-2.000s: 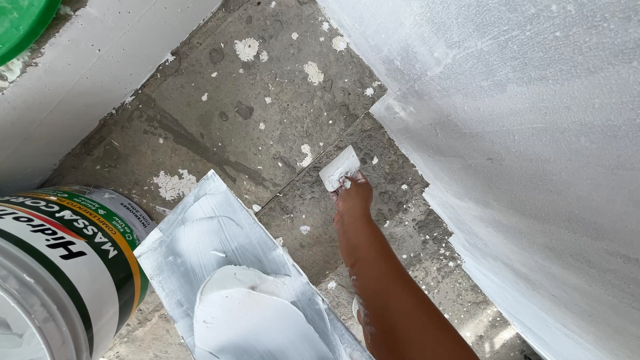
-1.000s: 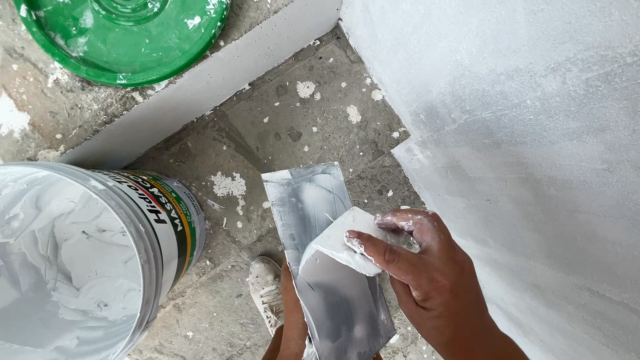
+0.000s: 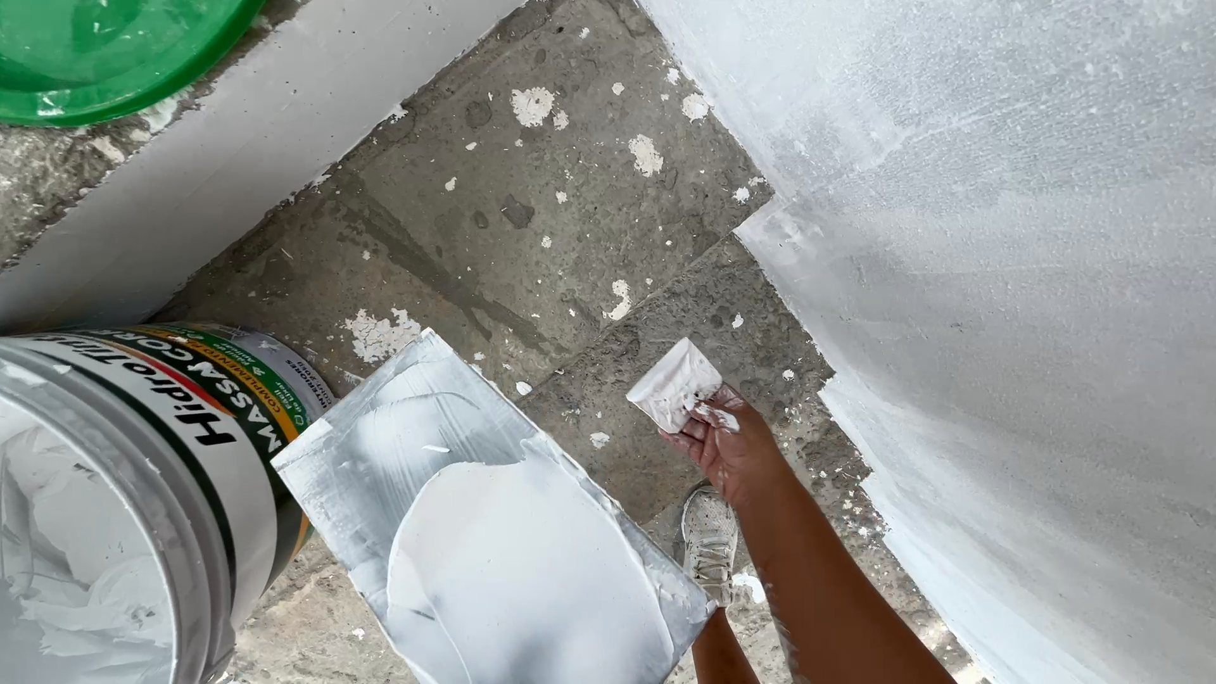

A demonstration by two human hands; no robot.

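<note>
My right hand, smeared with white compound, grips a small white putty spreader over the concrete floor, right of the steel plastering trowel. That rectangular trowel lies tilted at the lower middle with a broad mound of white wall putty on its face. My left hand is not visible; whatever holds the trowel is hidden beneath it or outside the frame. At the lower left is a large bucket of wall putty, its top open and white compound inside.
A coated wall rises at the right, its lower edge jagged. A low white ledge crosses the upper left, with a green lid on top. A shoe stands on the splattered concrete floor below my right hand.
One second ago the spreader was against the trowel; now my right hand holds it apart, to the right. The trowel has come up closer, its putty mound facing me. The view has shifted.
</note>
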